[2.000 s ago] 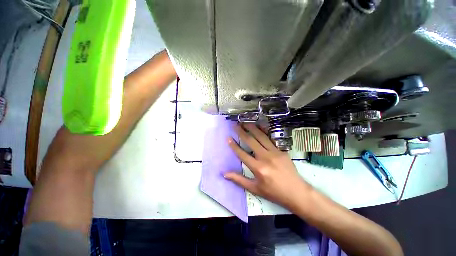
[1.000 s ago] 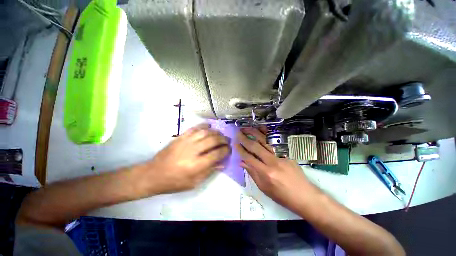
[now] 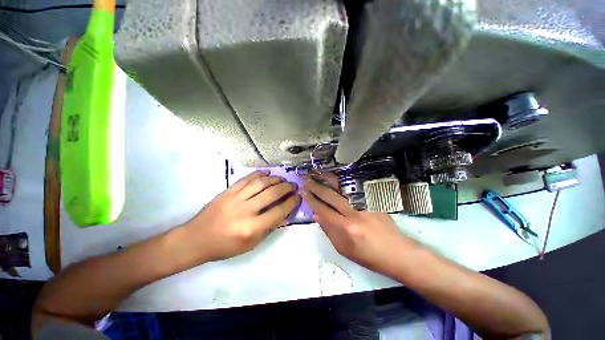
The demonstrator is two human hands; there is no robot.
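A lilac fabric strip [image 3: 302,214] lies flat under the front of the grey-white sewing machine head [image 3: 265,80]. Only a short part of it shows between my hands. My left hand [image 3: 242,216] rests on its left side with the fingers bent, fingertips near the needle area. My right hand [image 3: 351,226] lies on its right edge, fingertips close to the small metal parts under the head. Both hands press the cloth flat rather than grip it. The needle and presser foot are mostly hidden by the head and fingers.
Ribbed cream tension knobs [image 3: 383,195] stand right of my right hand, with a dark green plate [image 3: 444,202] beside them. Blue snips [image 3: 507,214] lie on the table's right. A lime-green lamp [image 3: 93,139] hangs at the left. A blue basket [image 3: 133,327] shows below the table edge.
My left hand has come from behind the machine head onto the strip's left side. The strip has moved in under the head, so less shows in front. My right hand has stayed on its edge.
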